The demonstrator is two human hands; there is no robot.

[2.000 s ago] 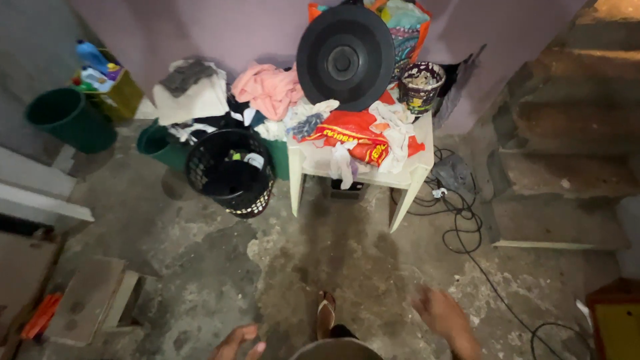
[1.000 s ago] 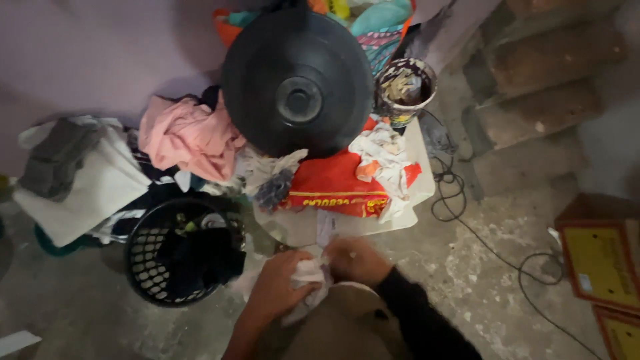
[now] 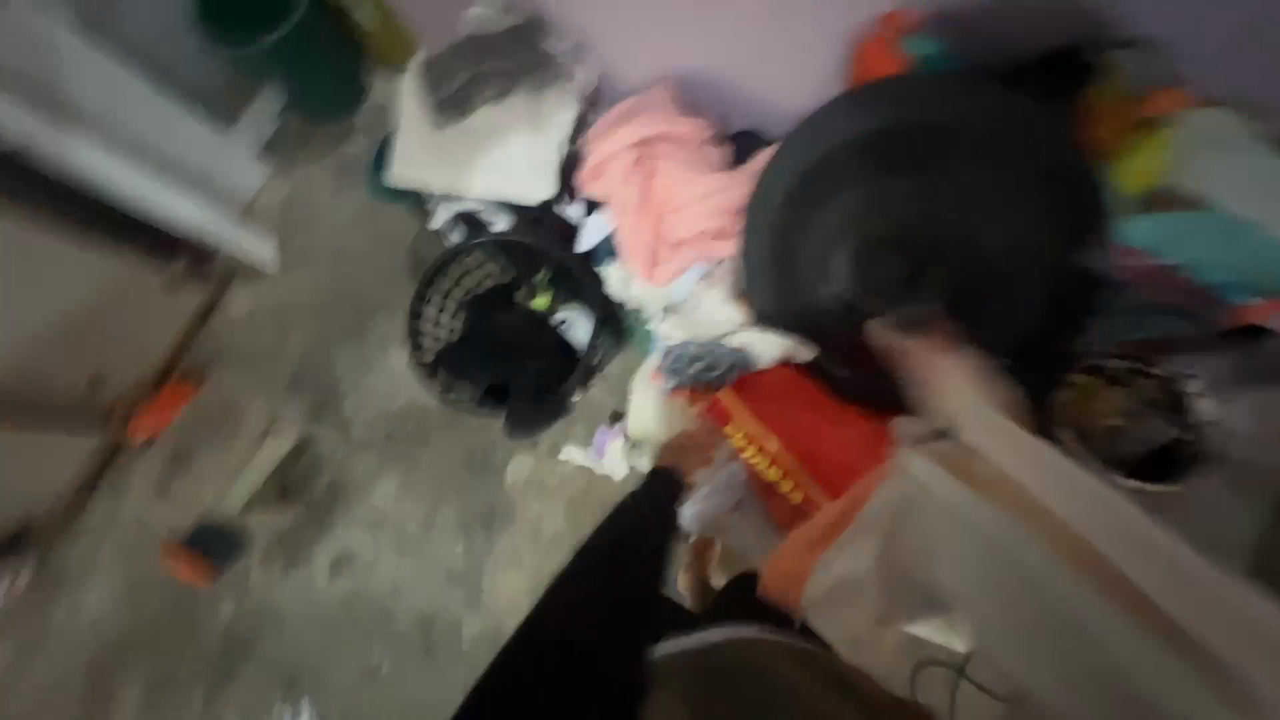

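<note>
My left hand [image 3: 690, 452], at the end of a black sleeve, is at the lower left edge of a red plastic bag [image 3: 800, 430] with yellow lettering. Pale cloth [image 3: 715, 495] lies against or just below that hand; whether it is gripped is unclear. My right hand [image 3: 930, 365] is strongly blurred in front of a large round black plastic tub or lid [image 3: 920, 200]. Pale material [image 3: 930, 540] with an orange edge spreads below the right forearm. Left of the red bag are grey bunched cloth [image 3: 705, 365] and pink fabric [image 3: 665, 180].
A black perforated basket [image 3: 430, 330] with dark clothes stands on the concrete floor. White and grey cloths [image 3: 480, 145] are piled behind it. A patterned bucket [image 3: 1130, 420] is at the right, and a green bin [image 3: 320, 60] at the upper left. Orange items [image 3: 165, 410] lie at the left.
The view has swung left since one second ago. My hands, close together over my lap then, are now apart, up at the red bag and the black round object. Pale, orange-edged material has come into view.
</note>
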